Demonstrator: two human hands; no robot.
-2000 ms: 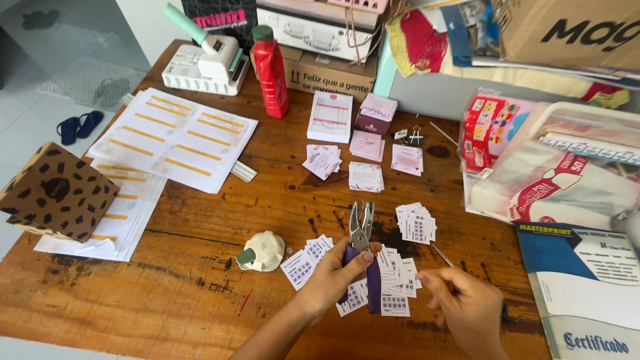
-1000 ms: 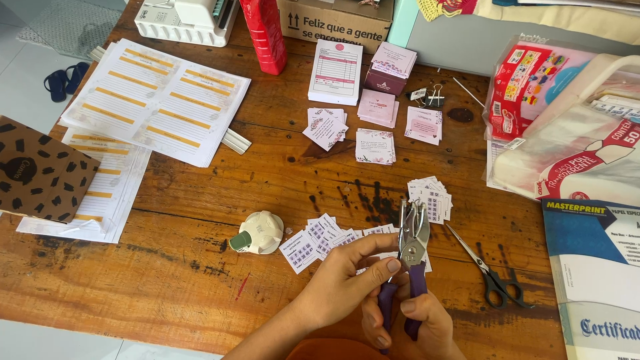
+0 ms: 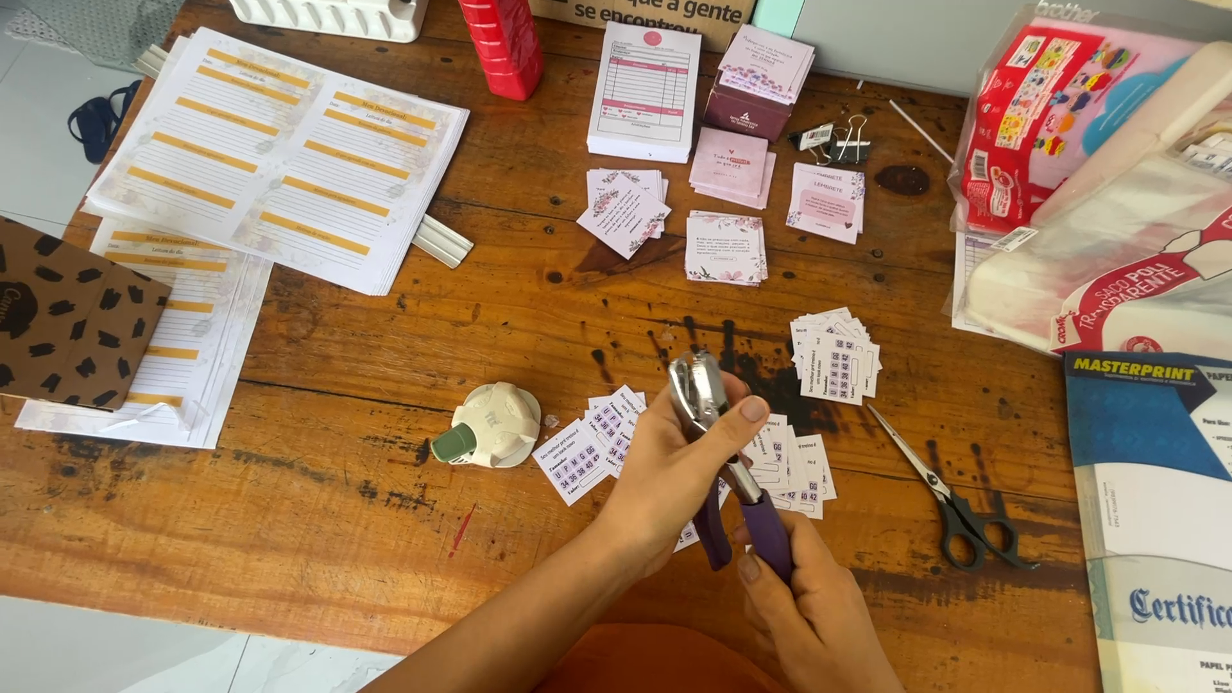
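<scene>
My left hand (image 3: 688, 462) grips the metal head of a hand-held hole punch (image 3: 705, 395) with purple handles. My right hand (image 3: 804, 597) holds the end of its right handle; the other handle hangs beside it. Under and around the tool lie printed size tags (image 3: 582, 448), partly hidden by my left hand. A smaller stack of the same tags (image 3: 837, 361) sits further back to the right. Scissors with black handles (image 3: 948, 500) rest to the right of my right hand, blades pointing away from me. A cream corner punch with a green lever (image 3: 496, 423) stands left of the tags.
Small printed card stacks (image 3: 727, 245), a notepad (image 3: 643, 91) and binder clips (image 3: 847, 142) lie at the back. Printed sheets (image 3: 279, 144) and a spotted box (image 3: 77, 318) are at left, a red bottle (image 3: 505, 48) behind. Plastic packs (image 3: 1059, 269) and a paper pack (image 3: 1155, 481) line the right.
My right hand, apart from the punch two seconds ago, now holds its handle. The punch has moved from upright over the tags to a tilted pose between both hands. The view has moved closer.
</scene>
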